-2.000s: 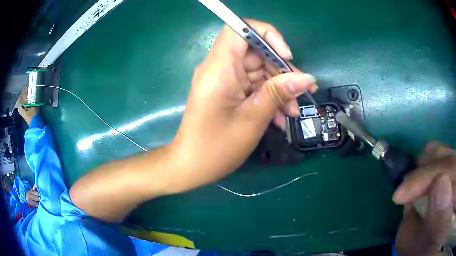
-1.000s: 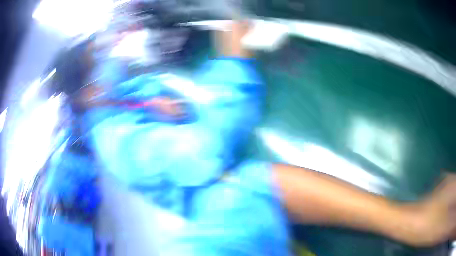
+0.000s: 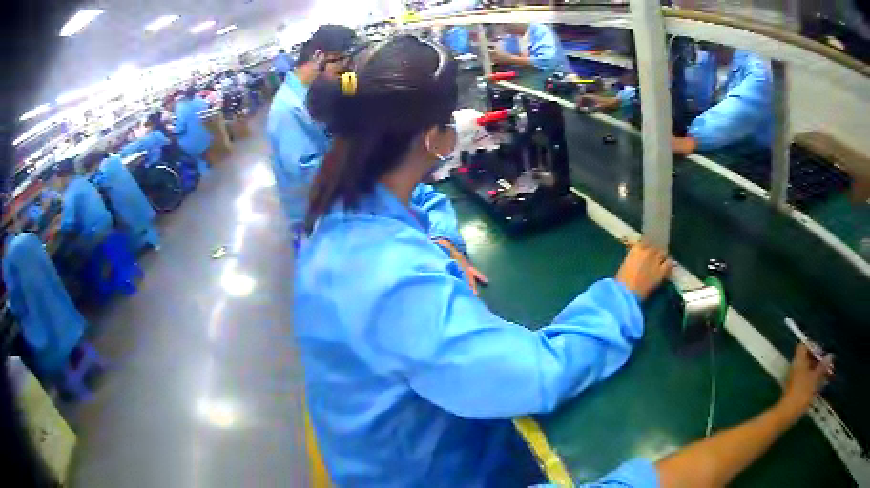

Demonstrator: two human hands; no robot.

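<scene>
My left hand [image 3: 809,374] is at the lower right, its bare forearm reaching in from the bottom edge. It holds the tweezers [image 3: 803,335], a pale strip pointing up and left, over the dark strip beyond the white line. The solder spool [image 3: 703,301], silver with green rims, stands left of and behind my hand, not touching it. Thin solder wire [image 3: 712,391] hangs from it down across the green mat [image 3: 582,381]. My right hand is out of the picture. No device case or soldering iron shows.
A person in a blue smock [image 3: 410,315] stands close at my left, one hand [image 3: 646,269] by a pale post [image 3: 652,133]. A black fixture with red handles [image 3: 525,157] is beyond. Several other people are along the lines; an aisle [image 3: 215,334] runs at left.
The view has swung left and up from the bench. The case, iron and right hand have left the picture. My left hand, with the tweezers, now shows far right, beyond the spool.
</scene>
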